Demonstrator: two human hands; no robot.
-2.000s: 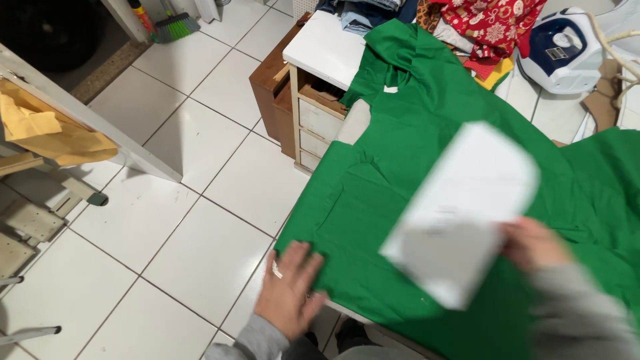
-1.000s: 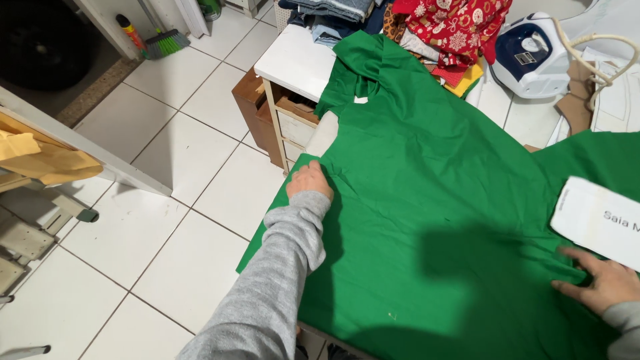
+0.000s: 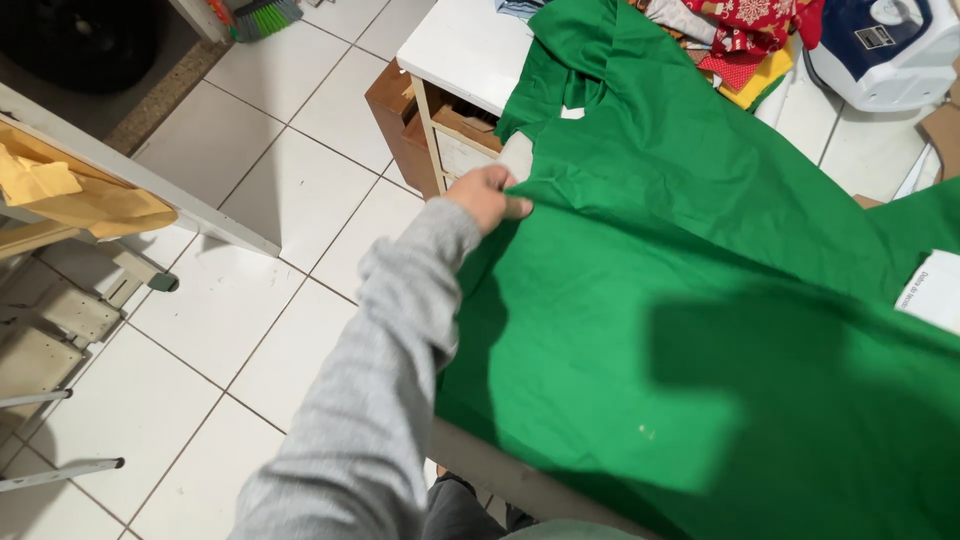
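Observation:
Green fabric (image 3: 600,337) lies spread over a padded board whose pale edge (image 3: 517,476) shows along the near side. At the fabric's left border my left hand (image 3: 491,199) pinches its edge between thumb and fingers, and a raised fold runs from there toward the right. A white paper piece bearing writing (image 3: 934,289) rests on the fabric at the right edge of the view. My right hand is outside the picture.
Beyond the board stands a white table (image 3: 465,45) with open drawers. A blue and white iron (image 3: 877,52) sits at the upper right, beside red patterned cloth (image 3: 750,30). A door (image 3: 150,180) and a broom (image 3: 266,16) are at left.
My left hand has gone from resting flat near the front edge to gripping the fabric farther up. The paper, held in my right hand earlier, lies at the right; my right hand has left the view.

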